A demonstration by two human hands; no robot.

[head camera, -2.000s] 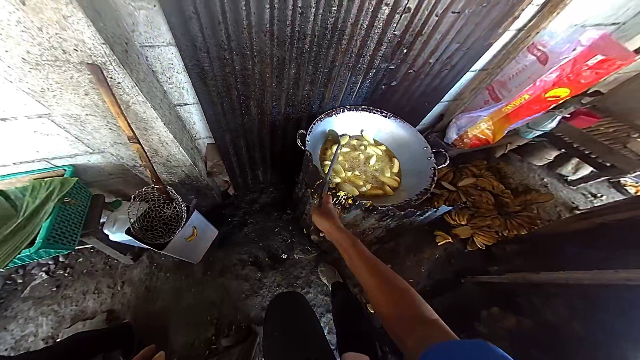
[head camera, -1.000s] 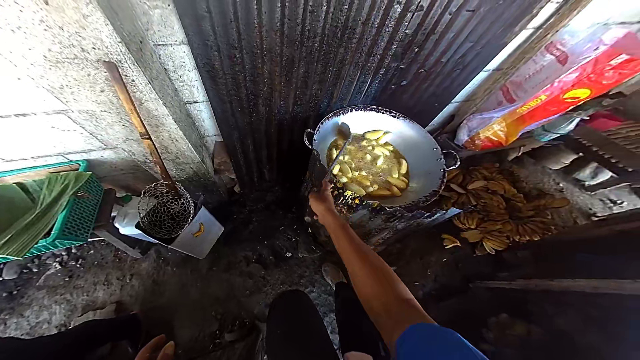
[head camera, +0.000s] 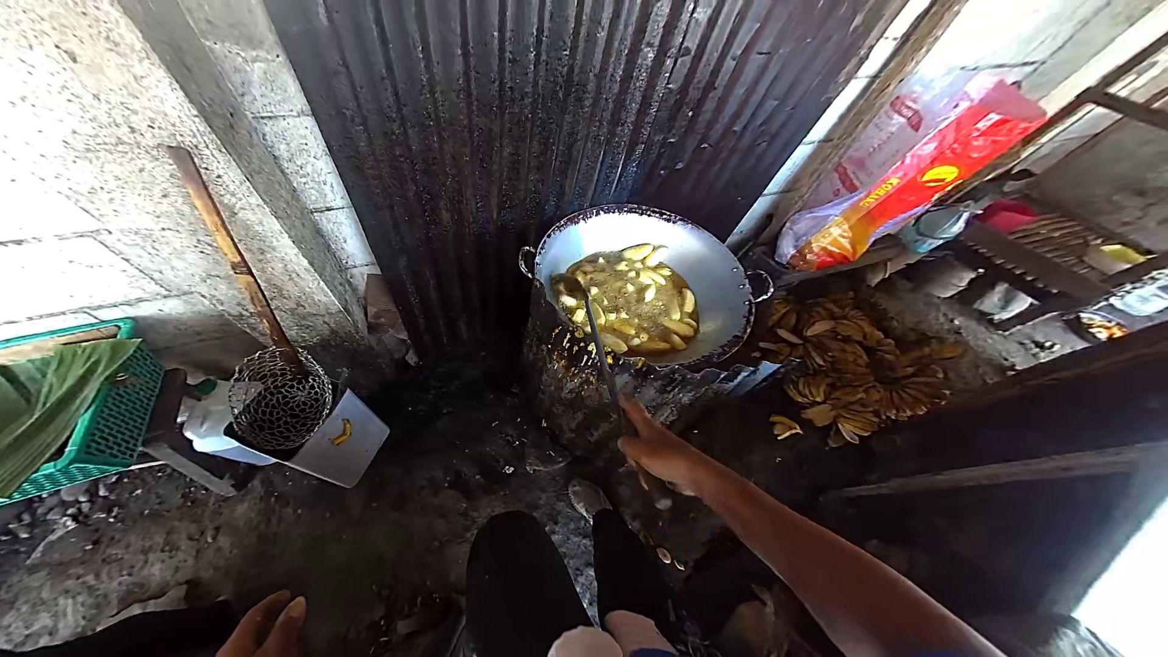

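Observation:
My right hand (head camera: 659, 449) is closed around the handle of a long metal ladle or turner (head camera: 600, 351), whose head dips into bubbling oil at the left side of a large metal wok (head camera: 716, 274). Yellow banana pieces (head camera: 623, 326) float in the oil. The wok has two loop handles and rests on a sooty stove (head camera: 570, 388) before corrugated metal. At the bottom left is a hand (head camera: 266, 630) with its fingertips showing, apparently my left, away from the wok; whether it holds anything cannot be seen.
A wire-mesh strainer (head camera: 280, 397) with a wooden handle leans in a white container (head camera: 351, 443) at left, beside a green crate (head camera: 137, 401) with leaves. Banana peels (head camera: 849, 365) lie heaped right of the stove, below a red plastic bag (head camera: 949, 164). Corrugated metal (head camera: 511, 119) stands behind.
My right hand has moved back from beside the wok's rim toward me, still holding the utensil. The banana pieces have shifted in the oil.

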